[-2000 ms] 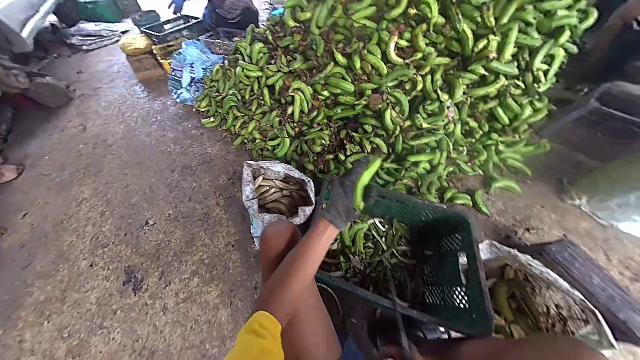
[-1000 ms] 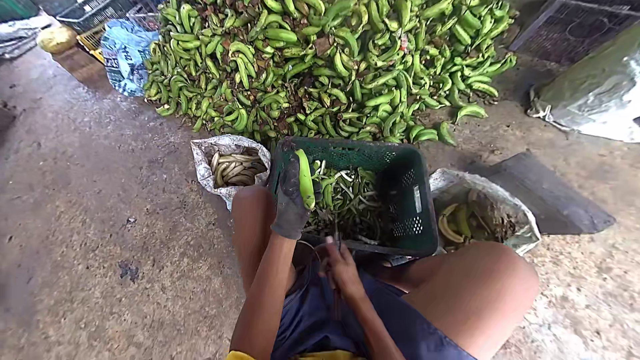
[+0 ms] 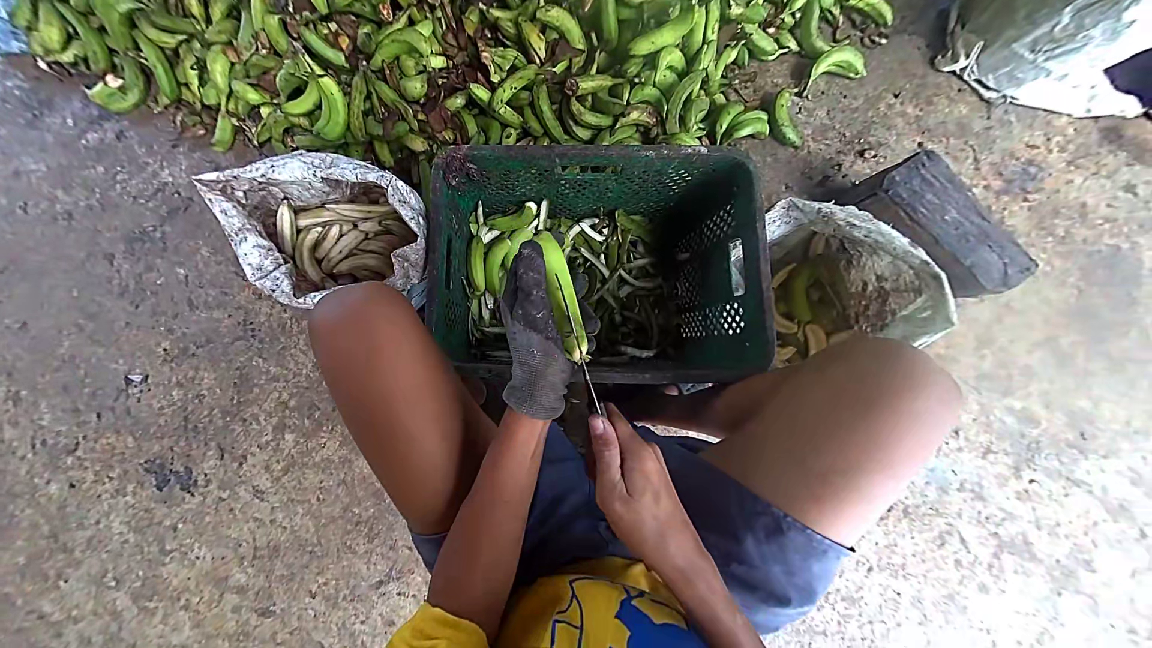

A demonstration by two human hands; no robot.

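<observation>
My left hand [image 3: 538, 328], in a grey work glove, grips a green plantain [image 3: 560, 292] over the near part of a green plastic crate [image 3: 598, 369]. A dark slit line runs along the plantain's peel. Bare, my right hand [image 3: 630, 468] holds a knife [image 3: 590, 389] below it, the blade's tip at the plantain's lower end. The knife's handle is mostly hidden in the fingers. Inside the crate lie strips of green peel [image 3: 621, 270] and several green plantains [image 3: 497, 261] at its left.
Left of the crate stands a white sack [image 3: 252, 243] of peeled plantains [image 3: 346, 243]. To the right, another sack [image 3: 927, 270] holds yellowish and green pieces, beside a dark wooden block [image 3: 940, 225]. A large heap of green plantains [image 3: 405, 72] lies beyond; a bulky wrapped bundle [image 3: 1035, 45] sits far right.
My left hand has brought the plantain down toward my right hand, and the knife now meets its lower end. The view has shifted and tilted down.
</observation>
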